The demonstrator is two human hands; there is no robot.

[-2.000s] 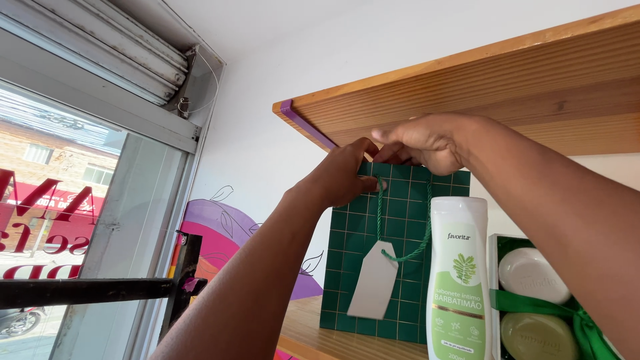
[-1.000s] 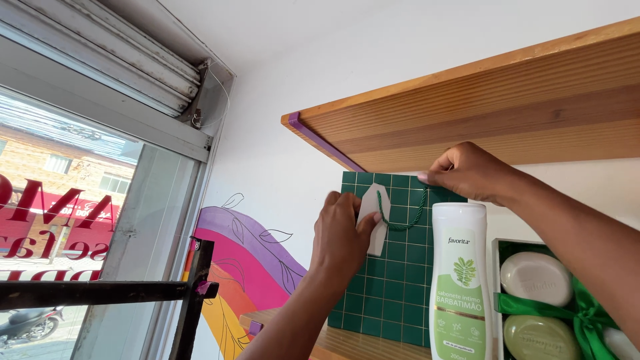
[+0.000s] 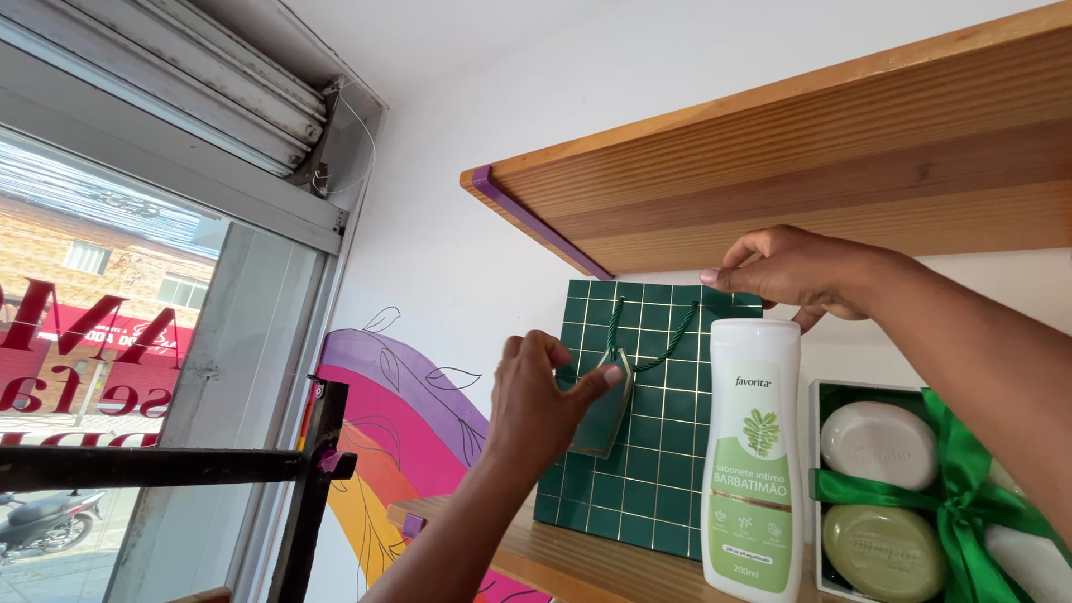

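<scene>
A dark green paper gift bag (image 3: 662, 435) with a gold grid stands upright on the lower wooden shelf. A green rope handle (image 3: 670, 350) hangs down its front, with a green gold-edged tag (image 3: 605, 414) on it. My left hand (image 3: 540, 402) is at the bag's left side, its thumb over the top of the tag; whether the fingers grip it cannot be told. My right hand (image 3: 787, 272) is at the bag's top right corner, thumb and fingers apart. A white and green soap bottle (image 3: 754, 469) stands in front of the bag's right edge.
Right of the bottle, an open box (image 3: 816, 536) holds soap bars (image 3: 879, 444) tied with a green ribbon (image 3: 959, 502). The upper wooden shelf (image 3: 770, 151) juts out close above my right hand. A black metal frame (image 3: 310, 477) stands at left, before the window.
The tag showed its pale side before and now shows its green side. My left hand has shifted its thumb across the tag, and my right hand stays near the bag's top right corner.
</scene>
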